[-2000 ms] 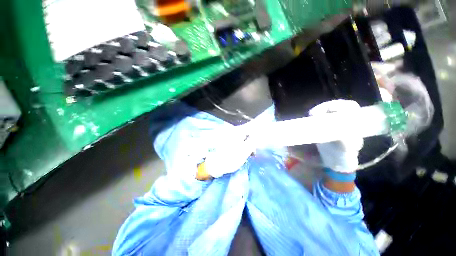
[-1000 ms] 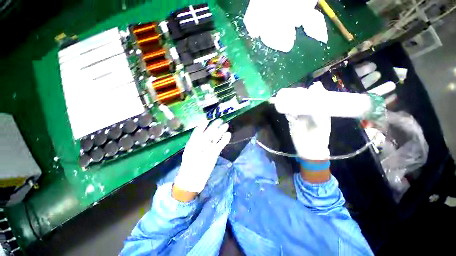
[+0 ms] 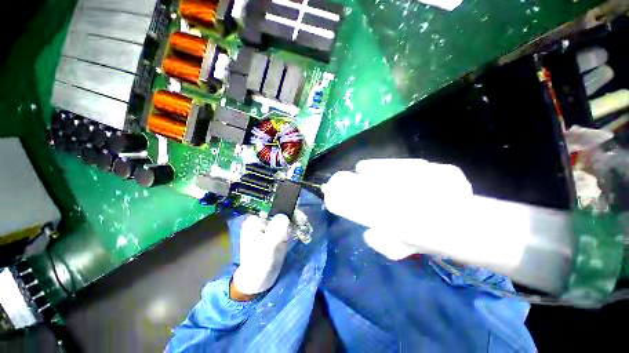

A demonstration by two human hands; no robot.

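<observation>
My right hand (image 3: 407, 207), in a white glove, is closed around the white glue cartridge (image 3: 527, 241) with a green end cap. Its thin dark nozzle tip points left at the near corner of the green circuit board (image 3: 196, 157), beside a dark block (image 3: 285, 198). My left hand (image 3: 263, 249), gloved, is at the board's near edge just below that block, fingers bent; the glove hides whether it grips the board. The multicoloured toroidal inductor (image 3: 277, 140) sits just above. The board corner overhangs the bench edge.
Orange wound coils (image 3: 170, 114), white-silver bars (image 3: 96, 83) and black capacitors (image 3: 110, 148) stand on the board. A white box (image 3: 27, 189) is at the left. A black bin (image 3: 558, 89) with pale tubes and a clear bag is at the right. White cloth (image 3: 441, 3) shows at the top edge.
The board appears larger and turned, with its corner nearer me. My left hand has come to its near edge. The cartridge has swung so its cap end sits lower right, and looks closer.
</observation>
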